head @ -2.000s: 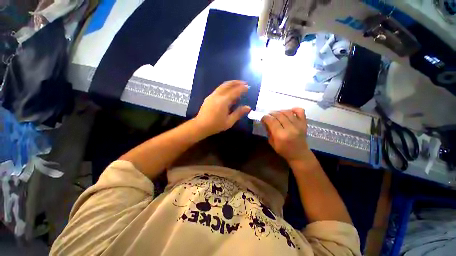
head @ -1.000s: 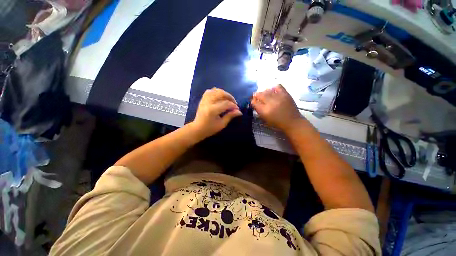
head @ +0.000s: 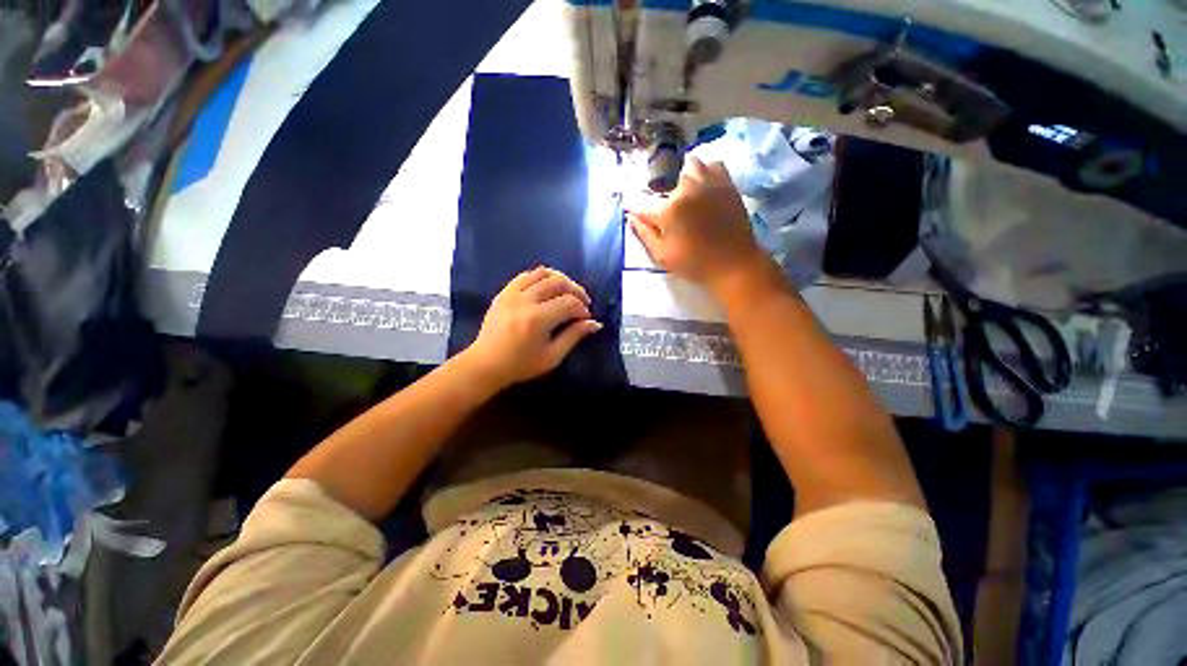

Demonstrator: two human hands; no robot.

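The dark fabric panel (head: 518, 195) lies lengthwise on the white table, its right edge beside the lit needle area (head: 622, 163), and its near end hangs over the table's front edge. My left hand (head: 534, 325) rests on the panel's near part, fingers curled with the fingertips at the cloth; whether it pinches the cloth is unclear. My right hand (head: 694, 228) is at the panel's right edge, just in front of the presser foot, fingertips together near a small bright white spot. Glare hides what they hold.
A long dark cut piece (head: 332, 156) lies left. The sewing machine head (head: 807, 65) spans the upper right. Pale scraps (head: 778, 182), a phone (head: 875, 208), black-handled shears (head: 1015, 358) and blue snips (head: 946, 377) lie right. Dark cloth (head: 78, 286) hangs at far left.
My right hand has moved forward to the presser foot. My left hand has moved slightly back along the panel. The whole view has shifted, so the machine appears further left.
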